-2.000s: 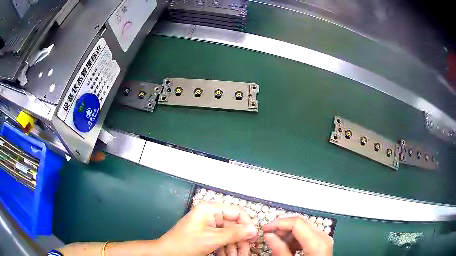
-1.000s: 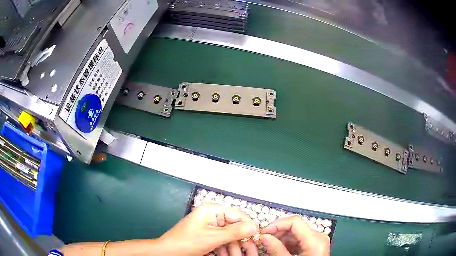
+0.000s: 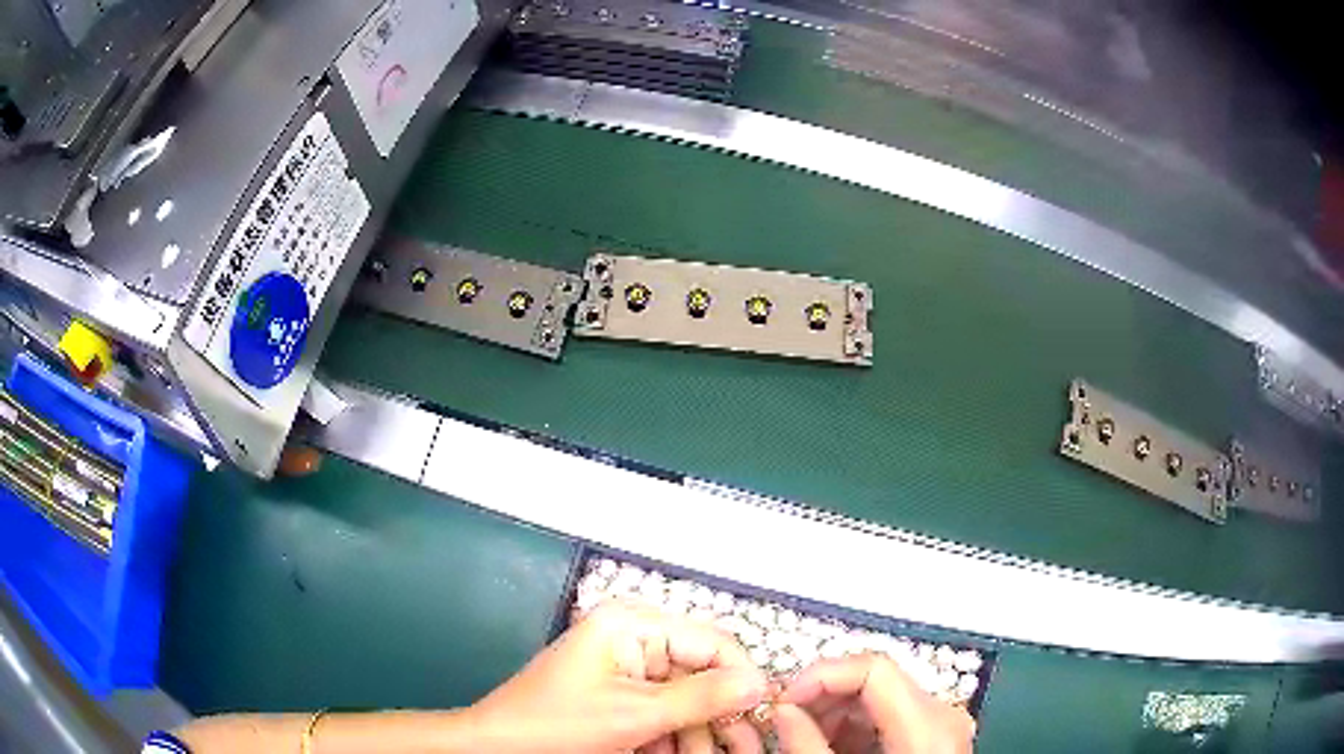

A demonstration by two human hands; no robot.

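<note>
A dark-rimmed component tray (image 3: 966, 670) full of small pale round components (image 3: 663, 592) lies at the near edge. My left hand (image 3: 634, 685) and my right hand (image 3: 870, 704) are over it, fingertips nearly together. A tiny component (image 3: 765, 710) shows between the fingertips; which hand grips it is hard to tell, as both thumbs and forefingers meet there. Fixture plates with round dark and brass-coloured seated parts lie on the conveyor: one in the middle (image 3: 730, 309), one touching its left end (image 3: 479, 299), and others at the right (image 3: 1147, 451).
The green conveyor belt (image 3: 884, 427) runs between metal rails (image 3: 590, 501). A stainless machine (image 3: 221, 192) with a blue round sticker stands at the left. A blue parts bin (image 3: 133, 545) holding bundled rods (image 3: 59, 471) is below it. Stacked fixture plates (image 3: 627, 59) sit at the back.
The fixture plates on the conveyor have moved to the right, and more of the left plate shows from beside the machine. My hands stay over the tray with only small finger movements.
</note>
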